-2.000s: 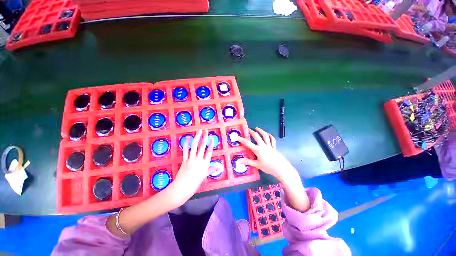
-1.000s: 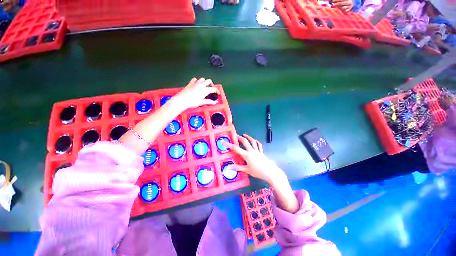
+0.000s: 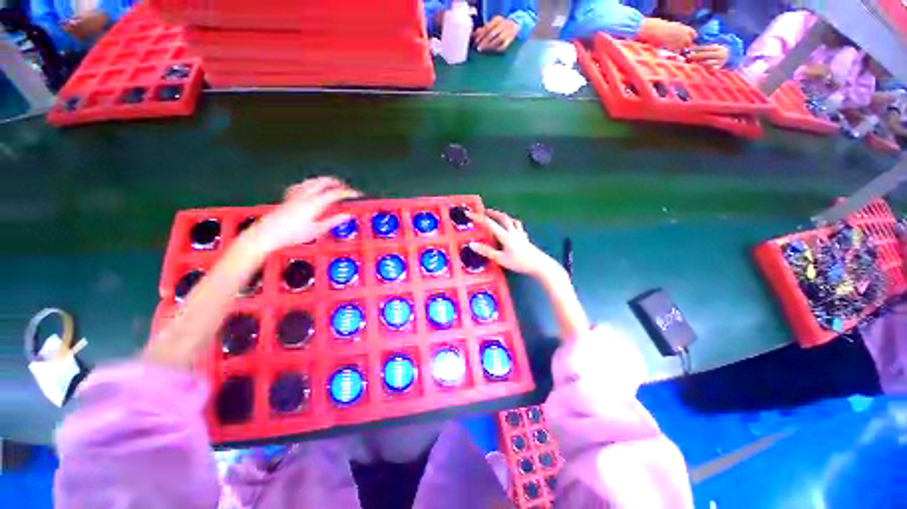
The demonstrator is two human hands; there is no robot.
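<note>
The red compartment tray (image 3: pixel 368 298) lies on the green bench, one round watch body per visible pocket. The left-hand columns show dark watch bodies (image 3: pixel 295 328); the columns to the right show mostly blue-lit screens (image 3: pixel 347 385). The two upper right pockets hold dark ones. My left hand (image 3: pixel 306 214), slightly blurred, is over the tray's upper edge with fingers apart; my left forearm covers several left pockets. My right hand (image 3: pixel 507 242) is at the upper right corner, fingertips by the two dark watch bodies; whether it grips one cannot be told.
Two loose watch bodies (image 3: pixel 540 153) lie beyond the tray. A black adapter (image 3: pixel 663 320), partly hidden pen (image 3: pixel 568 256) and tray of tangled parts (image 3: pixel 764 260) are right. A tape roll (image 3: pixel 36 328) is left. Stacked trays (image 3: pixel 308 45) and other people's hands are behind. Another tray (image 3: pixel 527 447) is below.
My left hand has moved left from the upper right pocket. My right hand has moved up to the upper right corner. The lower right screens went from white to blue.
</note>
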